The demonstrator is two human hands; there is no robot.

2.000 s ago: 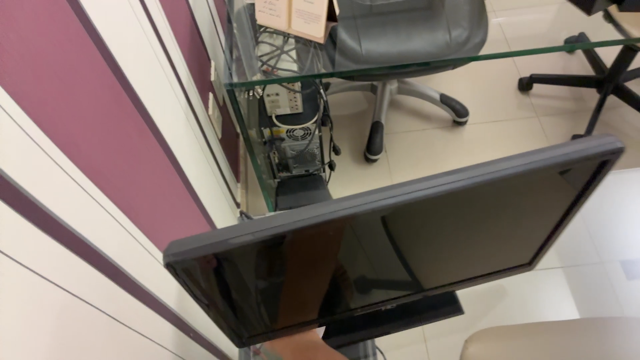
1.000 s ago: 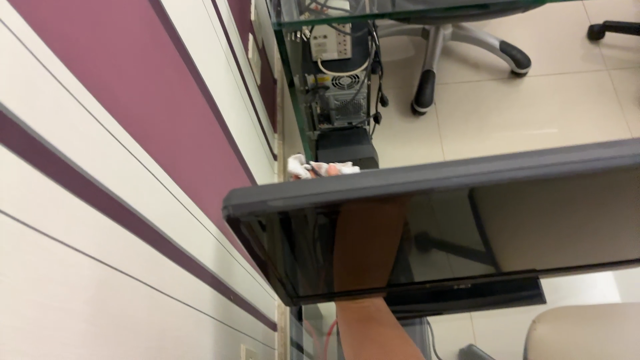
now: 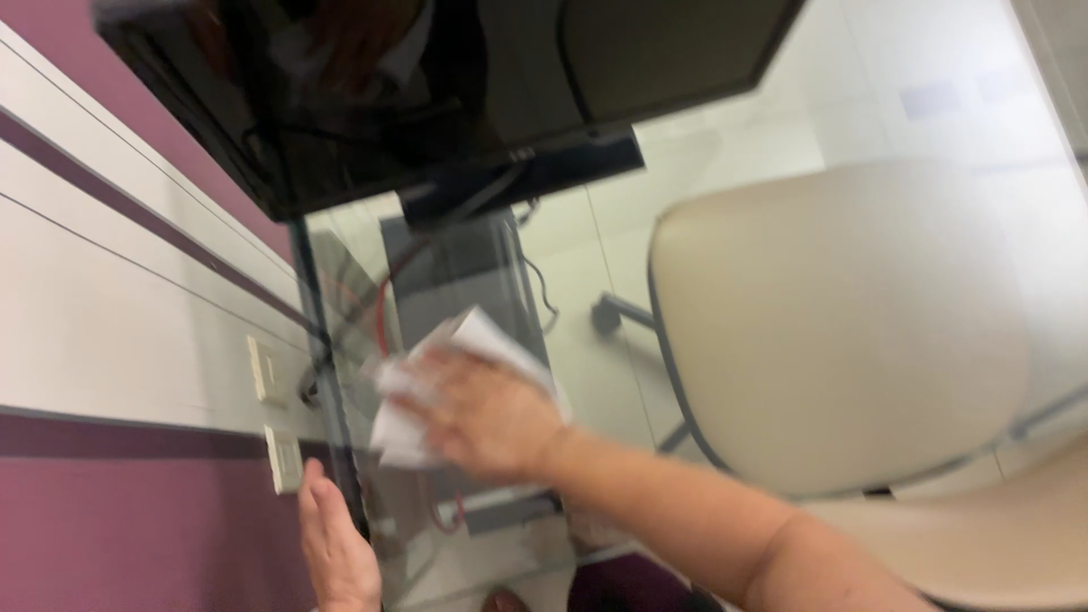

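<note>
My right hand (image 3: 484, 416) lies flat over a crumpled white cloth or paper wipe (image 3: 404, 433), pressing it on the glass tabletop (image 3: 586, 357) below the monitor; the hand is blurred. Near the left edge of the glass, beside the wall, my left hand (image 3: 336, 544) is held with its fingers together and extended, with nothing seen in it. The black monitor (image 3: 510, 68) stands on its dark base (image 3: 527, 183) at the top of the view, and its screen reflects a hand.
Below the glass are a dark computer case (image 3: 459, 272), a red cable (image 3: 382, 314) and a cream chair (image 3: 833, 331). Two wall plates (image 3: 268, 370) sit on the white and purple wall (image 3: 110, 510) at left. Another cream seat (image 3: 977, 527) is at lower right.
The view has shifted down to the glass in front of the monitor. My right hand, behind the monitor a second ago with something white, is now in front of it. My left hand has come into view.
</note>
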